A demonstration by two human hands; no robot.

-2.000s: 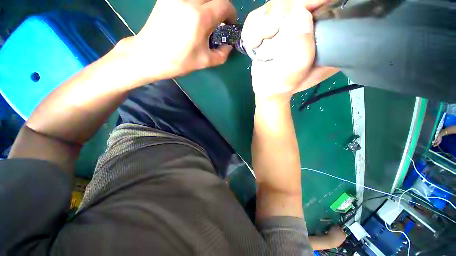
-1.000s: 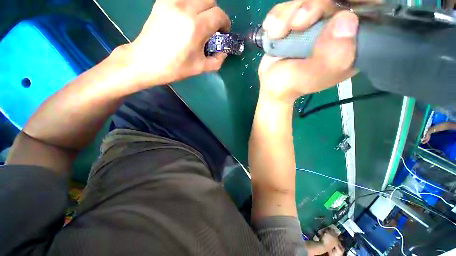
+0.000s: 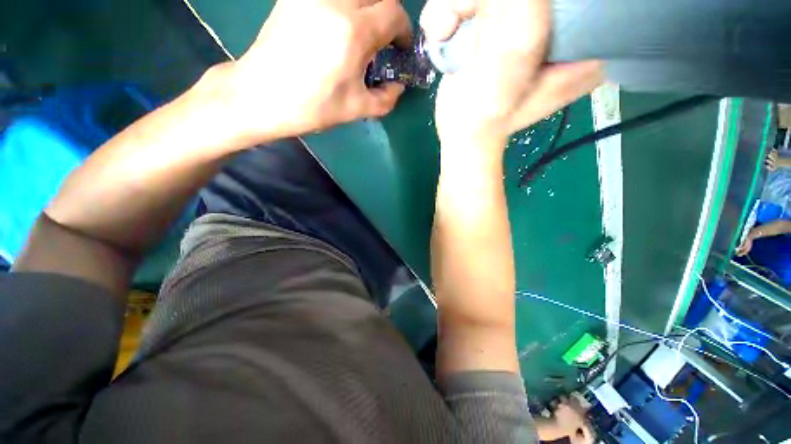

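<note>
My left hand point(image 3: 321, 74), bare, pinches a dark circuit board assembly point(image 3: 395, 71) with silvery parts between thumb and fingers, above the green worktop point(image 3: 555, 217). My right hand point(image 3: 490, 78), bare, grips the thick grey power tool point(image 3: 659, 43), which runs out to the upper right. The tool's nose points at the board's right end; my right hand largely hides it, so I cannot tell whether they touch. White specks lie on the green surface below the hands. A thick black cord point(image 3: 624, 130) lies at the right.
A small dark board point(image 3: 601, 251) lies by the pale strip point(image 3: 610, 208). A green block point(image 3: 583, 349) is at lower right, near another person's hand point(image 3: 568, 421). White wires and equipment point(image 3: 650, 403) are beyond. A blue stool point(image 3: 39, 173) stands left. Another person's arm point(image 3: 768, 232) shows far right.
My right hand and the tool have moved left, closing the visible gap between nose and board. The blue stool is now blurred and lower in view; my left hand still holds the board.
</note>
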